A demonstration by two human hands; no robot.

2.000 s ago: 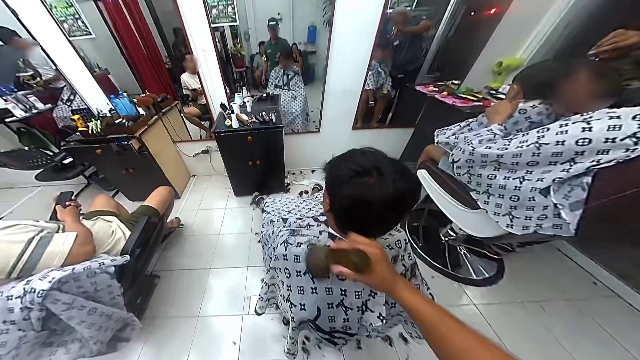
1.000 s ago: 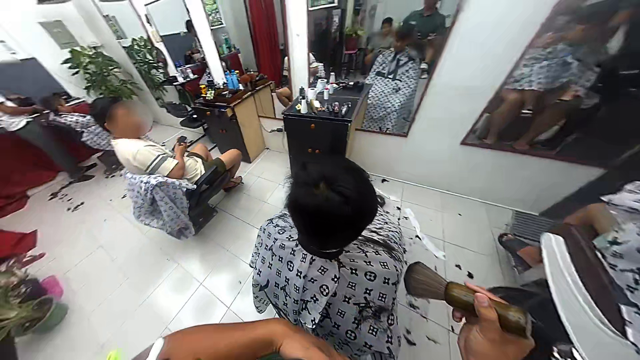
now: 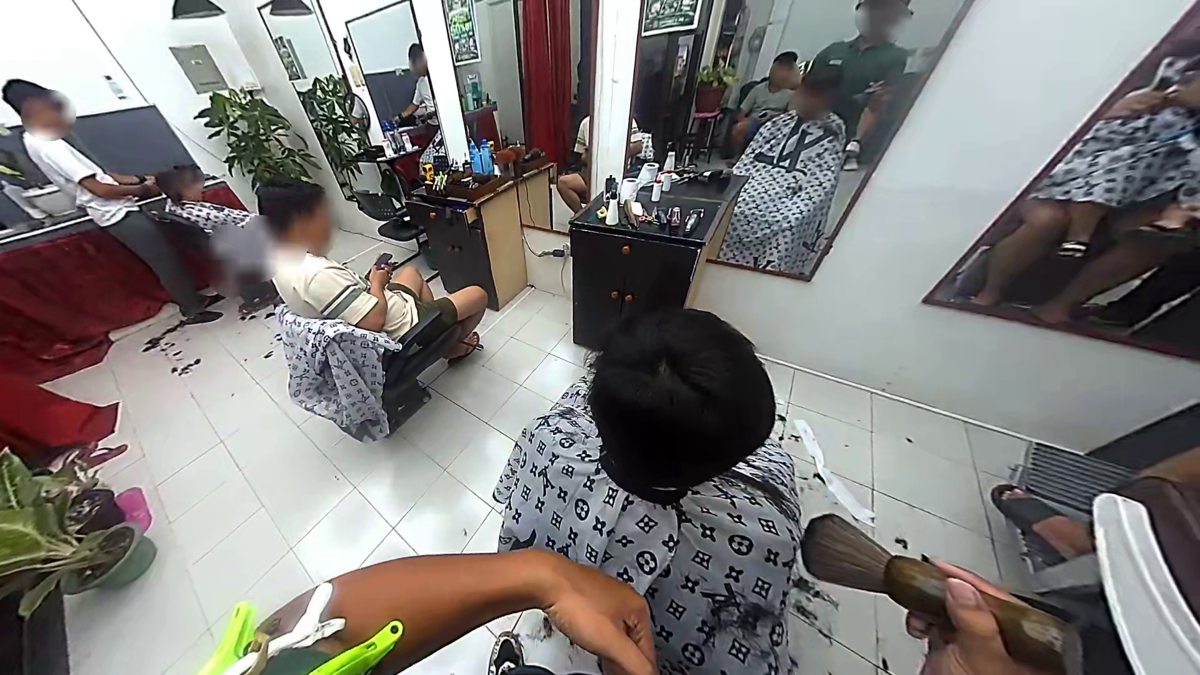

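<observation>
A seated person with black hair (image 3: 680,403) is draped in a patterned white barber's cape (image 3: 637,553); loose cut hair lies on its back. My right hand (image 3: 975,619) grips the wooden handle of a barber's neck brush (image 3: 848,555), whose bristles point left, beside the cape. My left hand (image 3: 600,609) is bent downward against or just over the back of the cape; its fingertips are partly hidden, and whether it pinches the cloth cannot be told. Green and white hair clips (image 3: 361,652) are on my left forearm.
A black cabinet (image 3: 637,281) with bottles and clippers stands ahead, below a wall mirror. A person sits in a barber chair (image 3: 422,361) at left. At right is a white-edged chair (image 3: 1139,572); potted plants (image 3: 112,562) stand at lower left. Cut hair lies on the tiles.
Two seconds ago the brush was at the back of the cape; now my right hand holds it off to the right. My left arm has come into view. The view has swung left.
</observation>
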